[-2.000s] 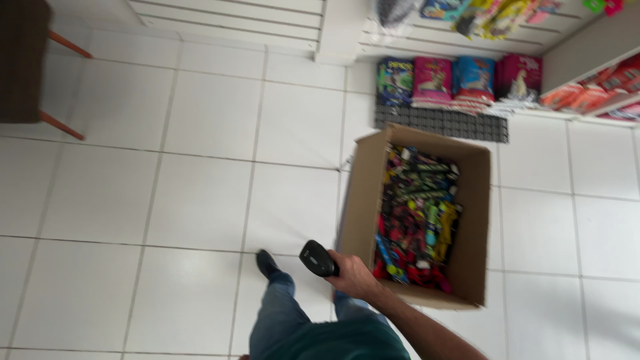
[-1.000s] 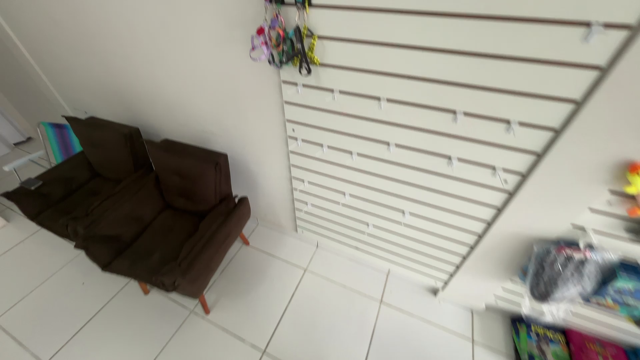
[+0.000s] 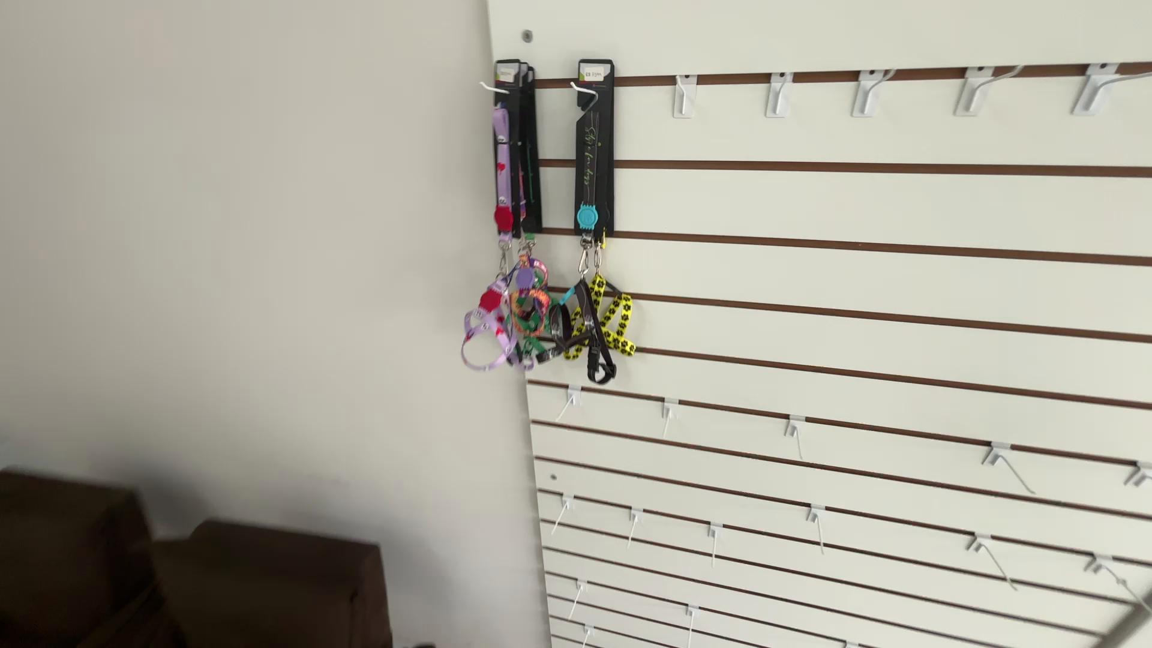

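Observation:
Neither of my hands shows in the head view now. Pet leash and harness sets on black cards hang from two white hooks at the upper left of a slatwall panel. On the left hook hangs a lilac leash [image 3: 503, 171] with a red round tag, over a lilac harness [image 3: 487, 337] and other colourful straps. The other hook holds a black card [image 3: 596, 144] with a turquoise round tag [image 3: 588, 217]. Beneath it are a black harness [image 3: 594, 337] and a yellow harness with black paw prints [image 3: 623, 319].
White slatwall panel [image 3: 855, 207] with brown grooves fills the right side. White metal hooks [image 3: 686, 96] stick out in several rows. A plain wall [image 3: 252, 225] stands at left, with dark brown armchairs [image 3: 279, 576] at the lower left.
The view has swung up from the floor and the box to the slatwall. My hand with a black handheld device, seen two seconds ago, is out of view.

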